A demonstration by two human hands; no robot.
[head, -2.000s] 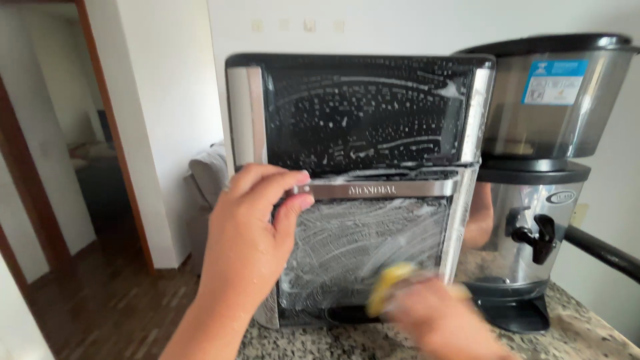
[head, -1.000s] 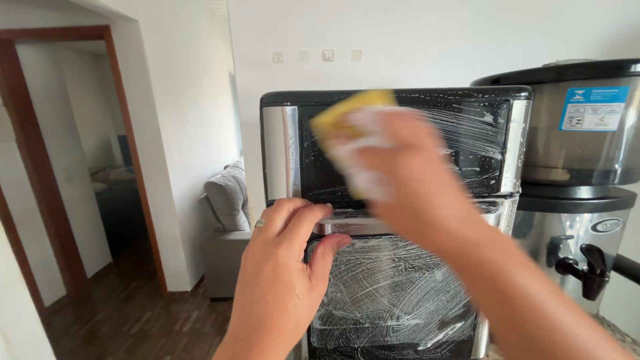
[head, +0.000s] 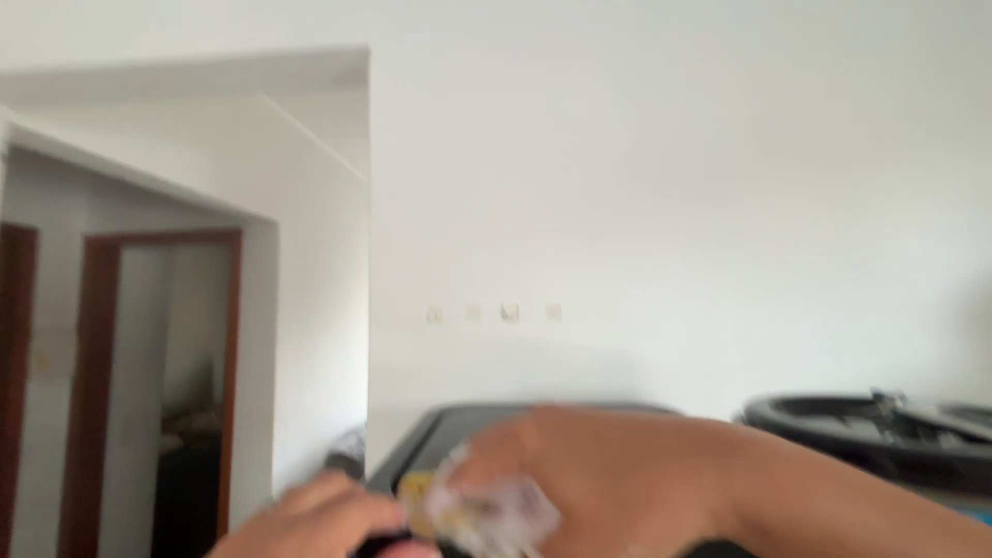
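Soapy yellow sponge (head: pixel 416 496) is gripped in my right hand (head: pixel 542 465), near the front edge of the top of a black appliance (head: pixel 473 425). White foam covers part of the sponge and my fingers. At the bottom of the view, my left hand (head: pixel 333 511) is beside the sponge, its fingertips by a dark part at the appliance's front left edge. Motion blurs both hands, and the lower frame edge cuts off the left one. The front of the appliance is out of sight below.
To the right stands a beverage dispenser's round black top (head: pixel 837 426) with items on it. A white wall (head: pixel 659 232) bearing small square pieces rises behind. A doorway with a brown frame (head: pixel 232 372) is at the left, with a grey sofa edge (head: pixel 347 457) beyond the appliance.
My right hand has moved the sponge from the appliance's foamy upper front onto its top edge. The view has tilted up, so the front panels no longer show.
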